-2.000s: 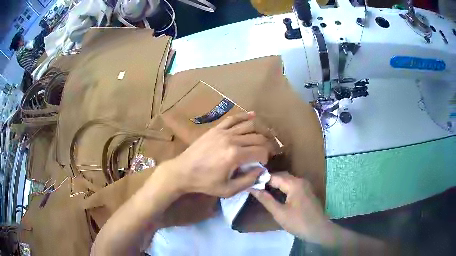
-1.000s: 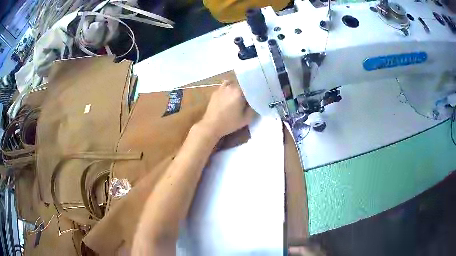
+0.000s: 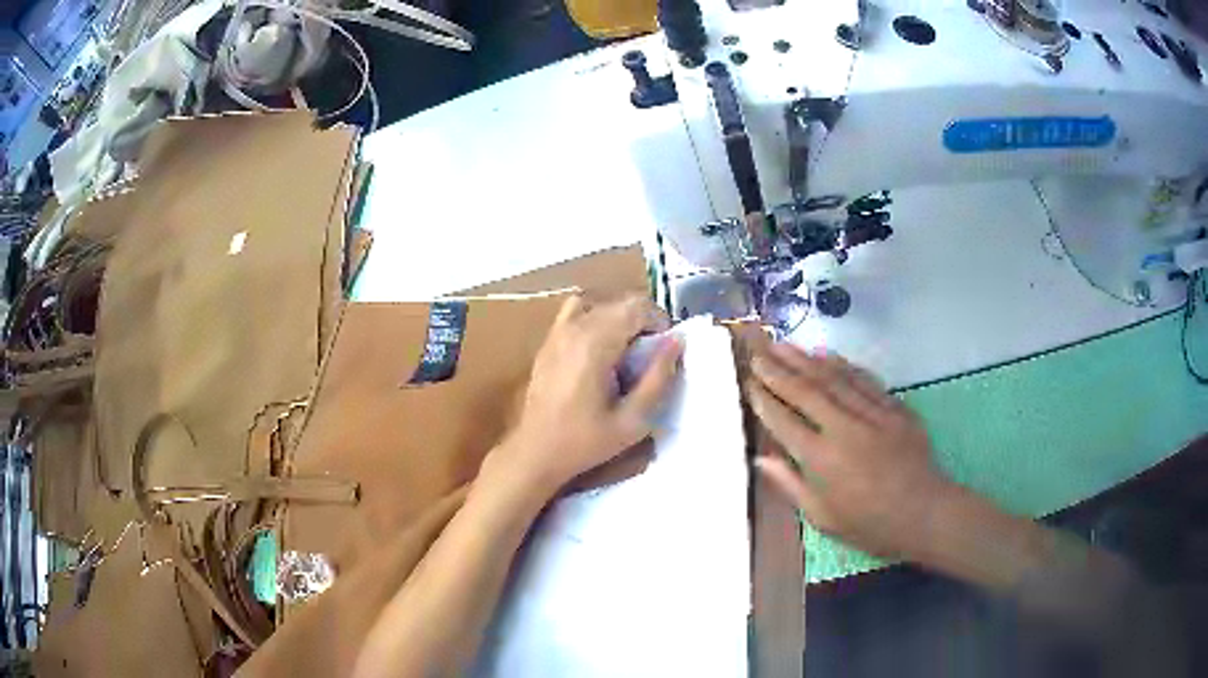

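A brown bag panel (image 3: pixel 398 437) with a black label (image 3: pixel 439 342) lies left of the sewing machine needle. Its white lining (image 3: pixel 636 556) is folded up and runs down toward me. My left hand (image 3: pixel 603 384) grips the folded panel and lining near their top edge. My right hand (image 3: pixel 841 450) lies with fingers extended on the brown edge strip right of the lining, just below the presser foot (image 3: pixel 768 265). The panel's top edge is close in front of the presser foot; whether it is under it cannot be told.
The white machine head (image 3: pixel 901 119) stands at upper right, above a pale green table (image 3: pixel 1033 424). A brown panel stack (image 3: pixel 219 305) lies at left, with brown straps (image 3: pixel 252 493) below and a shiny crinkled patch (image 3: pixel 305 575). A pale bundle (image 3: pixel 272 53) lies behind.
My right hand has come up from the bottom edge to the brown edge by the presser foot. The panel's top edge and my left hand have moved down, away from the machine head.
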